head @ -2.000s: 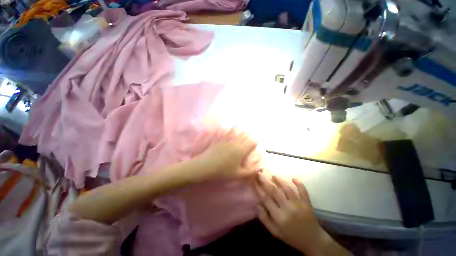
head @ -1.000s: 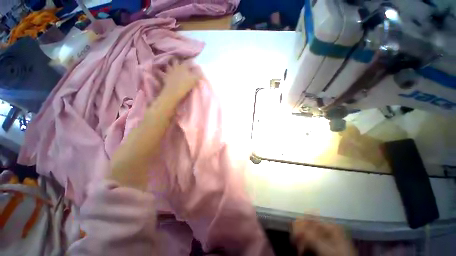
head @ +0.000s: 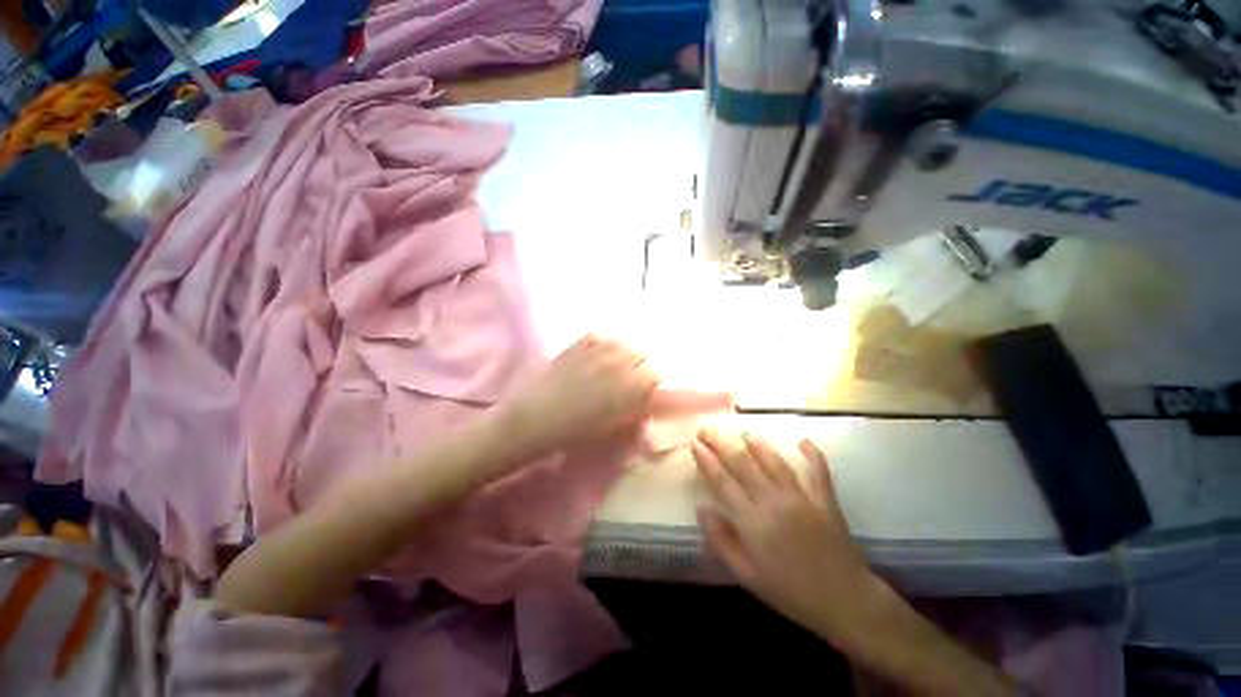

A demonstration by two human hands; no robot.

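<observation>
A large heap of pink cut pieces [head: 272, 300] lies on the left of the white table [head: 898, 477] and hangs over its front edge. My left hand [head: 592, 395] is on a pink piece, its fingers bent and pressed on the cloth left of the needle area. A narrow pink fabric edge [head: 691, 403] sticks out to the right of these fingers. My right hand [head: 776, 517] lies palm down just in front of that edge, fingers spread, holding nothing that shows. The white JACK sewing machine [head: 1034, 191] stands behind; lamp glare hides the needle.
A black smartphone [head: 1062, 436] with a cable lies on the right. Tan scraps [head: 891, 351] and a small metal tool [head: 966, 252] lie behind it. A folded pink stack [head: 476, 30] is beyond the table. Orange and pale cloth [head: 61, 606] is at the lower left.
My left hand has come from the heap back toward the needle area, onto a pink piece. My right hand has risen from the front edge onto the table. The view has shifted to the right.
</observation>
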